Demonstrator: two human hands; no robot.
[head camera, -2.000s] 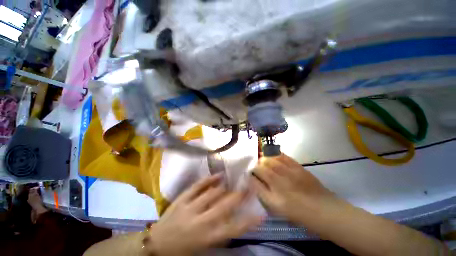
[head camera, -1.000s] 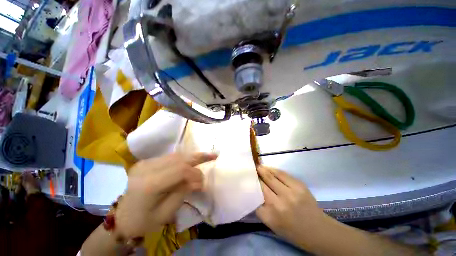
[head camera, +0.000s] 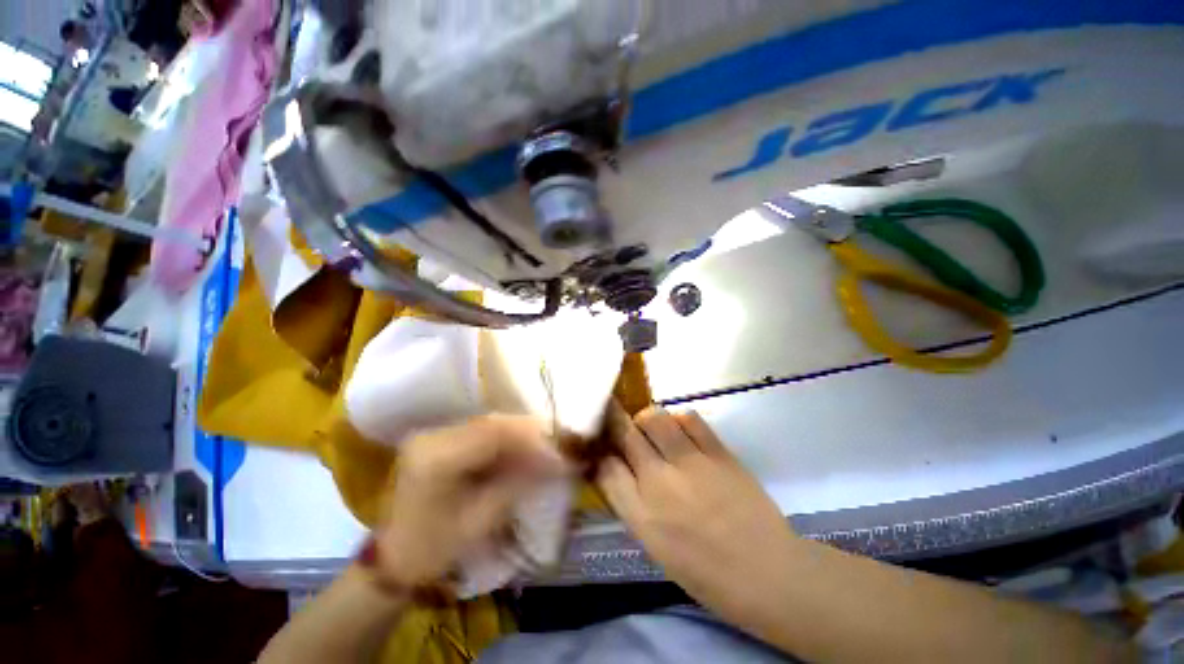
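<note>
An off-white panel (head camera: 552, 370) with a mustard edge lies under the needle area of the white sewing machine (head camera: 805, 78). My left hand (head camera: 474, 499), blurred, pinches the panel's near part and folds it up left of my right hand. My right hand (head camera: 682, 499) presses on the panel's right edge just in front of the presser foot, with its fingertips on the cloth. The rest of the mustard fabric (head camera: 260, 376) spreads to the left. The needle is lost in the lamp glare.
Scissors with green and yellow handles (head camera: 928, 348) lie right of the needle. A measuring scale (head camera: 909, 519) runs along the table's front edge. A grey motor-like box (head camera: 98, 405) stands at left, with pink cloth (head camera: 218, 156) beyond. Mustard cloth (head camera: 448, 636) hangs at my lap.
My left hand has moved down and right, lifting and folding the panel's near part. My right hand has moved slightly left. The camera view has shifted, so the machine and scissors appear further left.
</note>
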